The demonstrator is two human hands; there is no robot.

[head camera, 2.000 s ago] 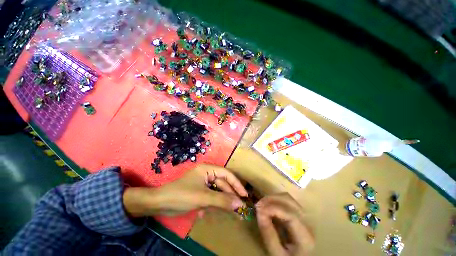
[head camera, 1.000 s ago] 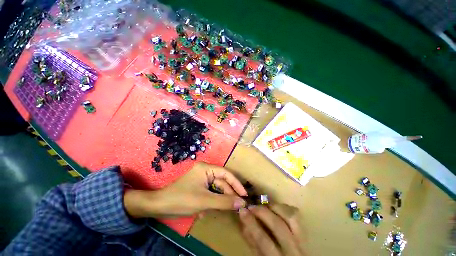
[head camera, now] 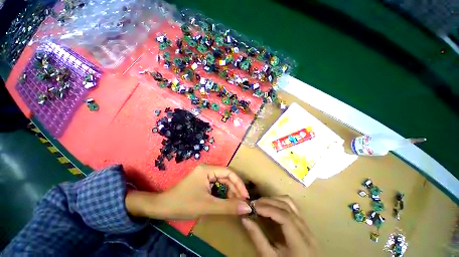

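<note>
My left hand (head camera: 201,193) is at the bottom centre, thumb and index finger pinching a tiny dark piece (head camera: 252,210) together with my right hand. A green module (head camera: 219,189) also lies in the curled fingers of my left hand. My right hand (head camera: 279,223) meets the left fingertips from the right, its thumb and fingers on the same small piece. The piece is mostly hidden by the fingertips. A heap of tiny black parts (head camera: 183,135) lies on the red mat (head camera: 116,145) just beyond my left hand.
A clear tray of green modules (head camera: 214,70) lies behind the heap, a purple tray (head camera: 53,108) at far left. On the brown board are a white box (head camera: 300,170) with a red tube (head camera: 294,139), a bottle (head camera: 370,145) and loose modules (head camera: 374,190). A pale rail (head camera: 332,108) runs beyond.
My right fingers have shifted and closed around the piece at the left fingertips. The white-and-yellow module part seen there a second ago no longer shows. The green module in my left palm shows more clearly.
</note>
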